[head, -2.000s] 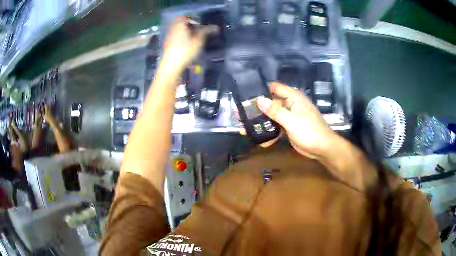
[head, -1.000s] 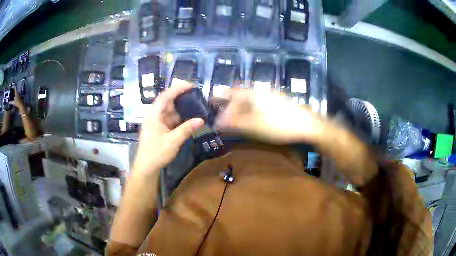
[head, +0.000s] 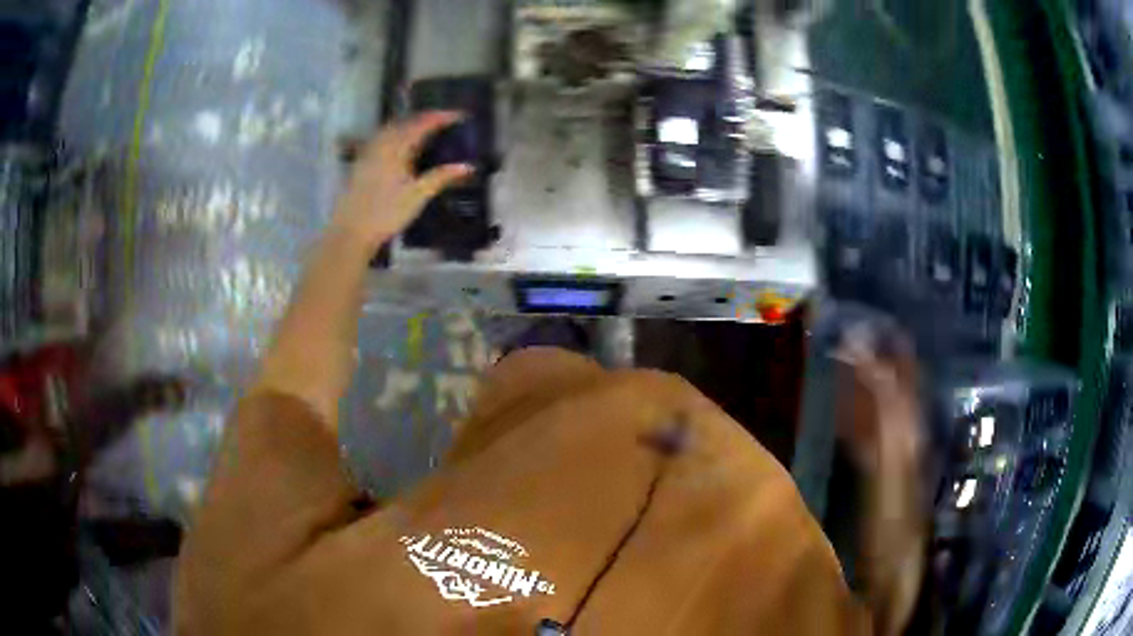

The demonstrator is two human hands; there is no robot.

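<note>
My left hand is at the left side of the machine bed, thumb and index finger apart over a black fixture. Whether it grips a phone there is unclear against the dark block. A black phone with a pale label patch lies in a holder on the right part of the bed. My right hand is low at the right, beside the bench, strongly blurred; what it holds cannot be told.
A blue-lit display and an orange-red knob are on the machine's front edge. Phones in a clear tray lie at the right, with another tray lower down. Grey floor with a yellow line is at the left.
The view has turned from the trays to the machine. My hands, earlier close together at a phone, are now far apart, left over the machine bed, right low by the trays.
</note>
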